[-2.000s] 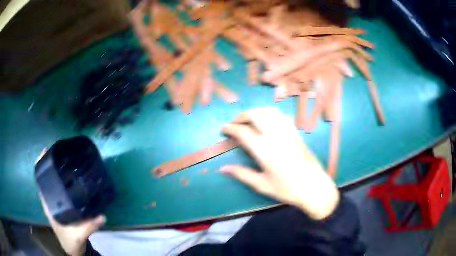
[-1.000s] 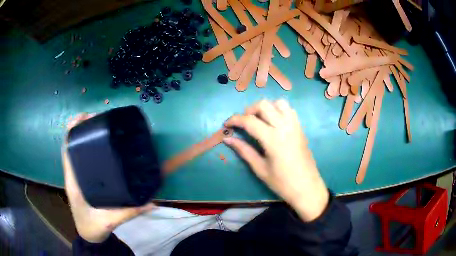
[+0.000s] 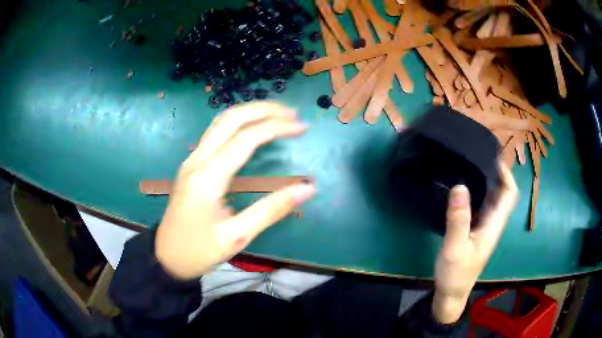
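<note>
My right hand (image 3: pixel 472 237) holds a black speaker housing (image 3: pixel 449 152) above the right part of the green table, with the thumb at its dark open side. The housing is slightly blurred. My left hand (image 3: pixel 221 191) is open, fingers and thumb apart, over a single tan strap (image 3: pixel 267 184) lying flat on the table. The strap's left end sticks out past the hand, and its middle is hidden under it. A small dark spot shows at the strap's right end near my left thumb tip.
A heap of black strap buttons (image 3: pixel 241 49) lies at the back, with one loose button (image 3: pixel 324 101) to its right. A strap pile (image 3: pixel 455 59) covers the back right. Small waste dots lie on the green table (image 3: pixel 86 125). A red stool (image 3: pixel 515 317) stands below the front right edge.
The housing has passed from my left hand to my right and moved right. My right hand has let go of the strap, which now lies flatter on the table. My left hand is now over it.
</note>
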